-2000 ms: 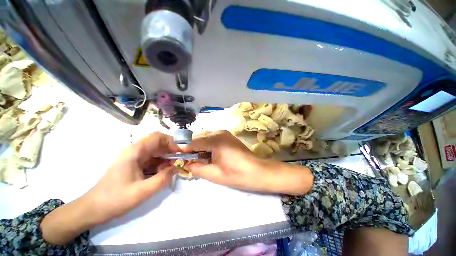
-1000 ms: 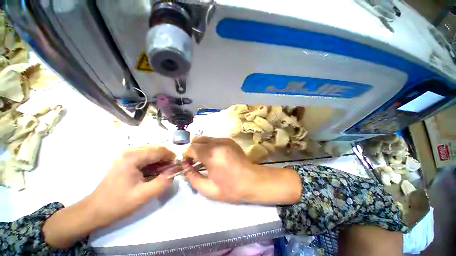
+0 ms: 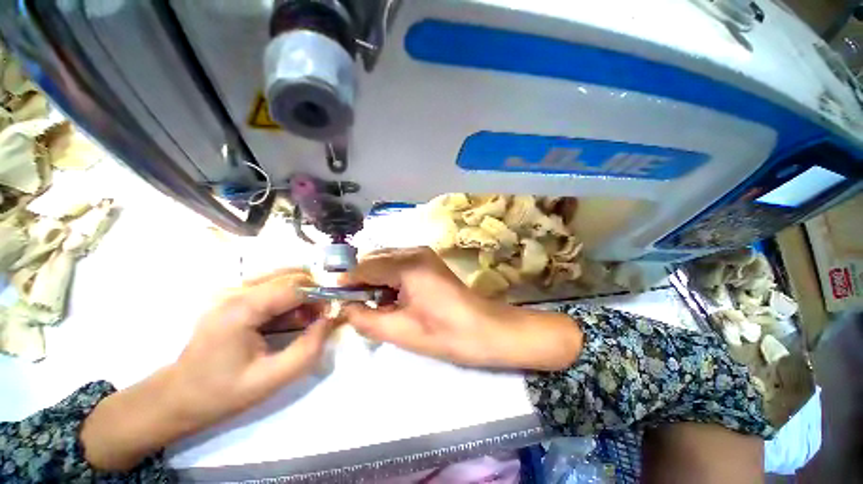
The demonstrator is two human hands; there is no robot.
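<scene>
My left hand (image 3: pixel 241 336) and my right hand (image 3: pixel 416 301) meet just below the thread tension dial (image 3: pixel 338 255) of the sewing machine. My right hand holds thin dark metal snips (image 3: pixel 355 294), lying sideways across the fingertips. A small cream fabric piece (image 3: pixel 335 310) shows between the fingertips of both hands, mostly hidden by them. My left thumb and fingers pinch at it from the left. The needle and presser foot are hidden.
The white machine arm (image 3: pixel 397 104) spans above the hands. Sewn beige pieces (image 3: pixel 501 236) are heaped behind my right hand. Loose beige pieces (image 3: pixel 47 255) lie at left. More pieces (image 3: pixel 748 302) are at right near a carton (image 3: pixel 840 255). A measuring strip (image 3: pixel 378 463) edges the table.
The snips are again plainly visible across the fingertips. My right hand has moved slightly up and its fingers have shifted. My left hand stays close to the same spot.
</scene>
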